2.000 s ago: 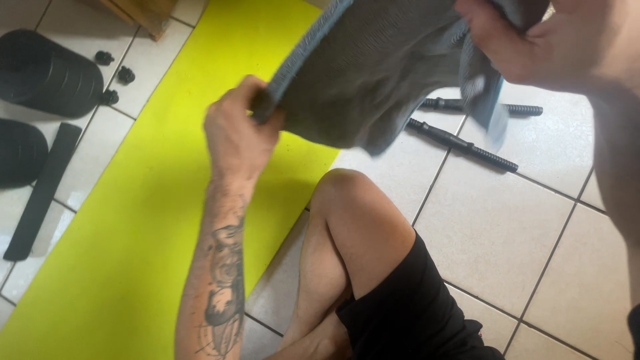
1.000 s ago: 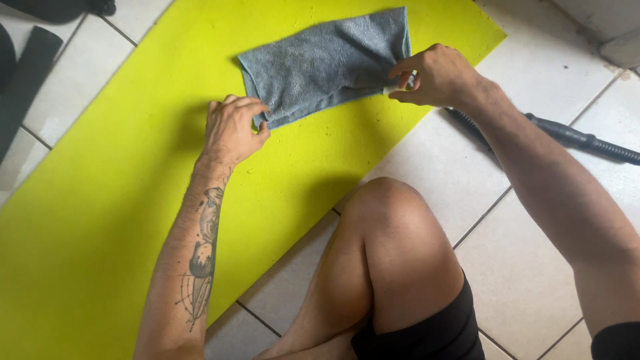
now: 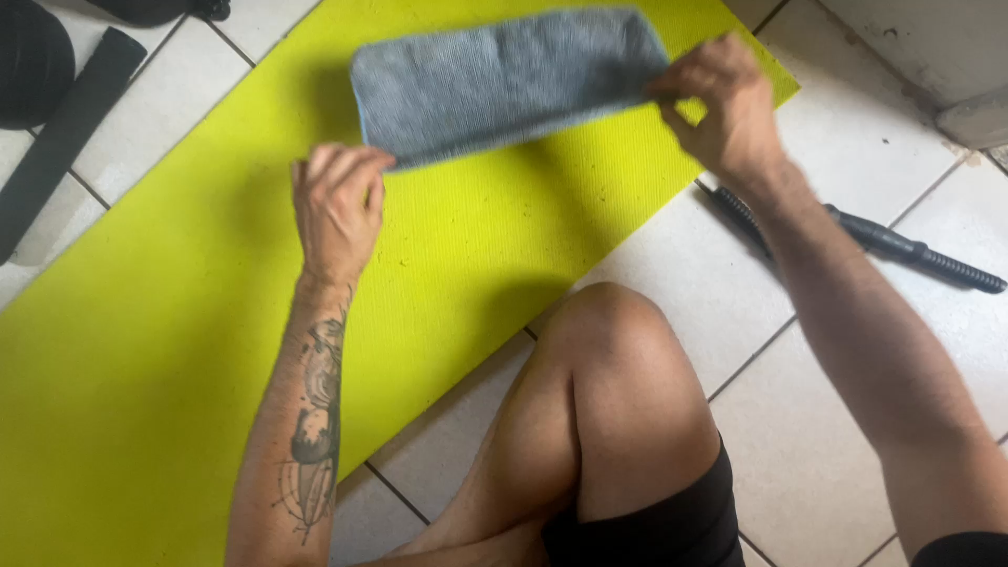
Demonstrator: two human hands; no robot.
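A grey-blue cloth [image 3: 504, 83] with a light blue edge is stretched between my two hands, folded into a long rectangle, over the yellow-green mat [image 3: 465, 260]. My left hand [image 3: 339, 205] pinches its near left corner between thumb and fingers. At the near right corner, the thumb and fingertips of my right hand [image 3: 720, 110] grip the cloth, slightly blurred. A shadow under the cloth's near edge falls on the mat. Small dark crumbs are scattered on the mat below the cloth.
Threaded dumbbell bars [image 3: 913, 248] lie on the white floor tiles [image 3: 780, 449] at the right, partly behind my right forearm. A black flat bar [image 3: 71, 142] and black rounded objects [image 3: 31, 63] are at the upper left. My bent knee [image 3: 614, 339] is beside the mat. A wall base [image 3: 929, 47] stands upper right.
Two seconds ago the cloth hung loosely, raised between my hands. A second ago it was low over the mat with its near edge bunched; now it is held flatter and straighter.
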